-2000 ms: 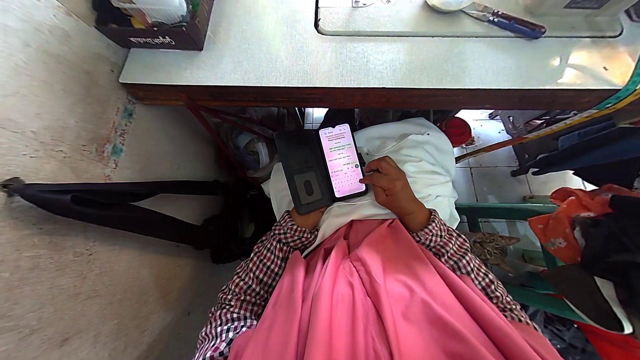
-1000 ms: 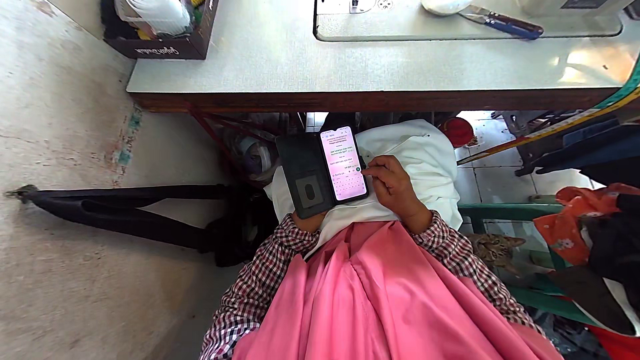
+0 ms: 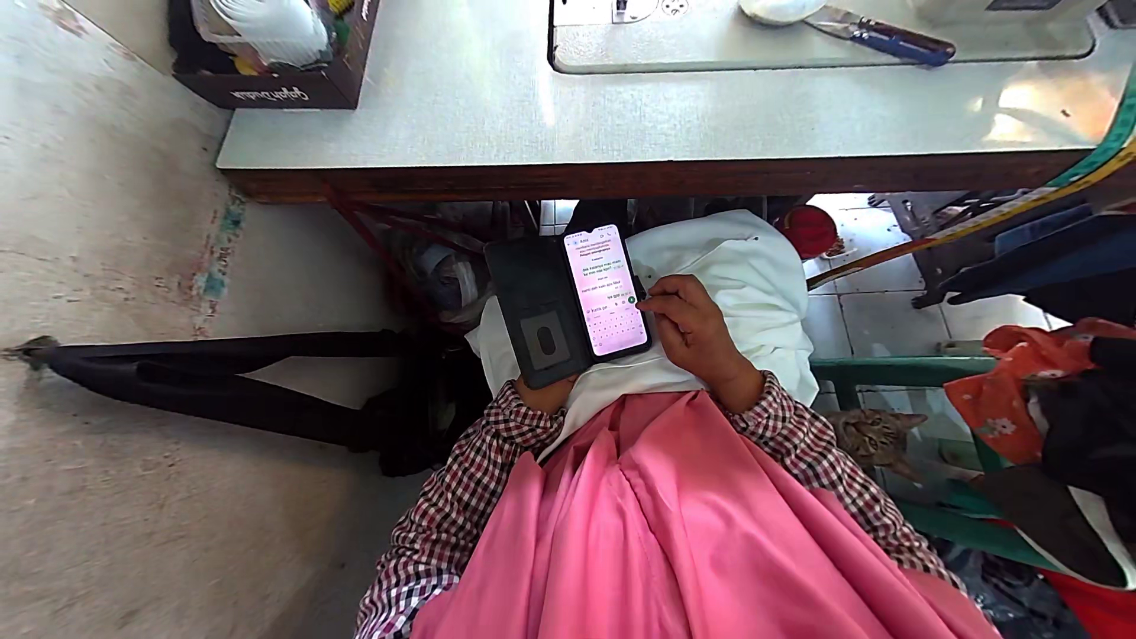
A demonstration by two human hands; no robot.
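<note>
A smartphone (image 3: 607, 291) with a lit screen bearing writing lies in an unfolded black flip case (image 3: 537, 311) above my lap. My left hand (image 3: 548, 393) is under the case and supports it; its fingers are mostly hidden. At the right edge of the phone, my right hand (image 3: 694, 327) has its index finger extended over the lower part of the screen, the other fingers curled, and holds nothing. White cloth (image 3: 737, 266) covers my knees beneath the phone.
The sewing machine table (image 3: 444, 133) spans the front, bearing a box of items (image 3: 275, 87) and a small tool with a blue handle (image 3: 905, 44). A tape measure (image 3: 994, 217) hangs at right. A cat (image 3: 874, 437) is beside a green chair (image 3: 905, 370); a black strap (image 3: 222, 382) stretches left.
</note>
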